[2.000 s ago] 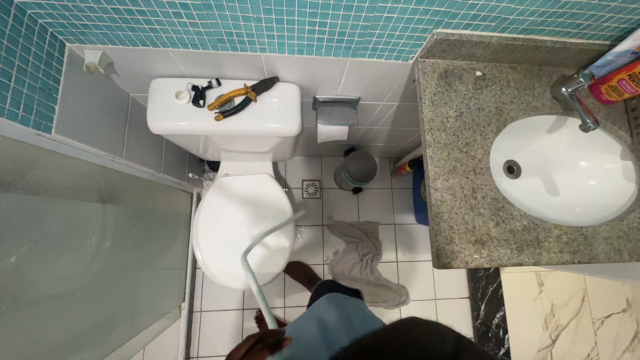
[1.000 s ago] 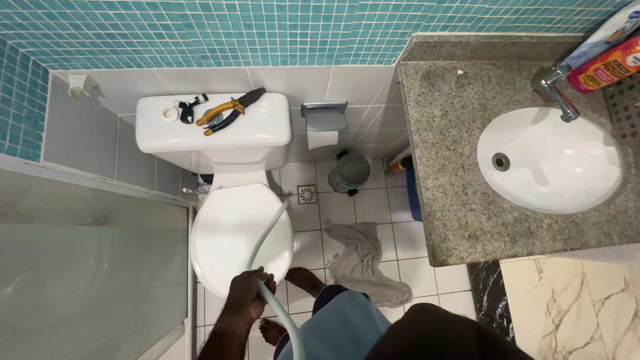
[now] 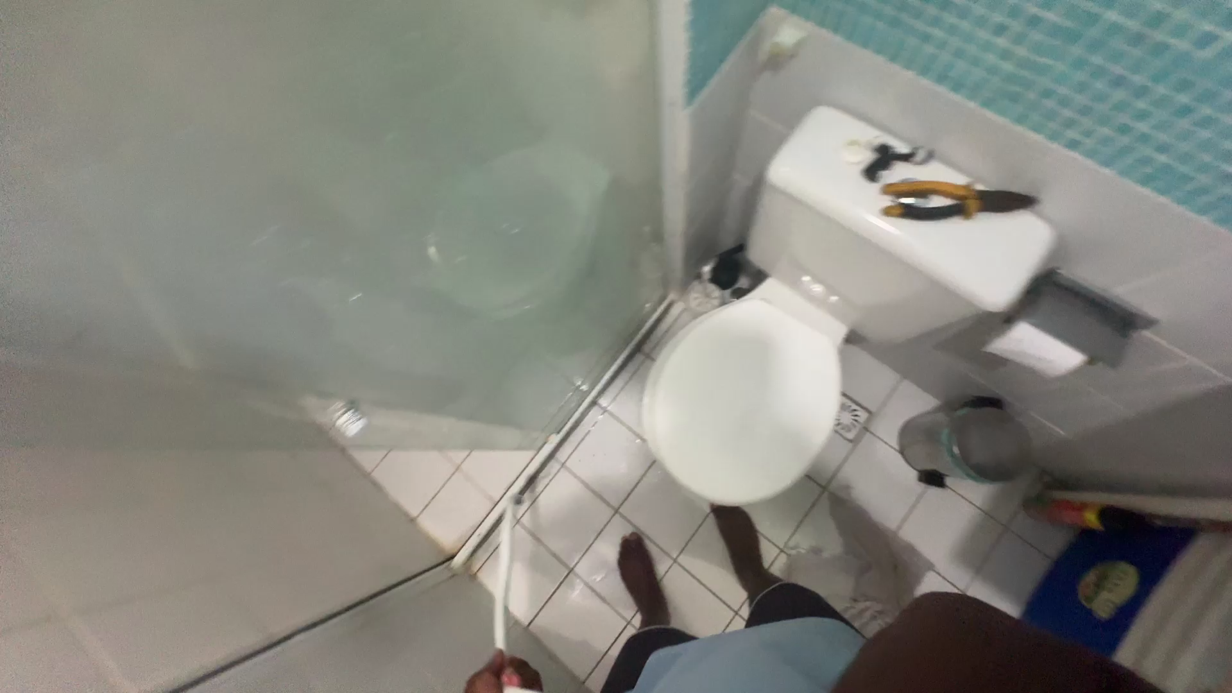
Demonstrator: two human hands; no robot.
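My left hand (image 3: pixel 502 672) is closed around a pale flexible hose (image 3: pixel 504 577) at the bottom edge. The hose's far end points up toward the shower's threshold, over the floor tiles. My right hand is not in view. Right of the hose stands a white toilet with its lid (image 3: pixel 741 399) down. On the cistern (image 3: pixel 895 217) lie pliers with orange and black handles (image 3: pixel 953 199), a black fitting (image 3: pixel 887 162) and a small white round part (image 3: pixel 855 150).
A frosted glass shower panel (image 3: pixel 337 192) fills the left. My bare feet (image 3: pixel 642 577) stand before the toilet. A bin (image 3: pixel 965 440), a paper holder (image 3: pixel 1083 313), a floor drain (image 3: pixel 851 417), a grey cloth (image 3: pixel 857 577) and a blue package (image 3: pixel 1107 582) are on the right.
The view has swung left toward the shower. My left hand has carried the hose away from over the toilet lid to the shower threshold side. The sink has left the view.
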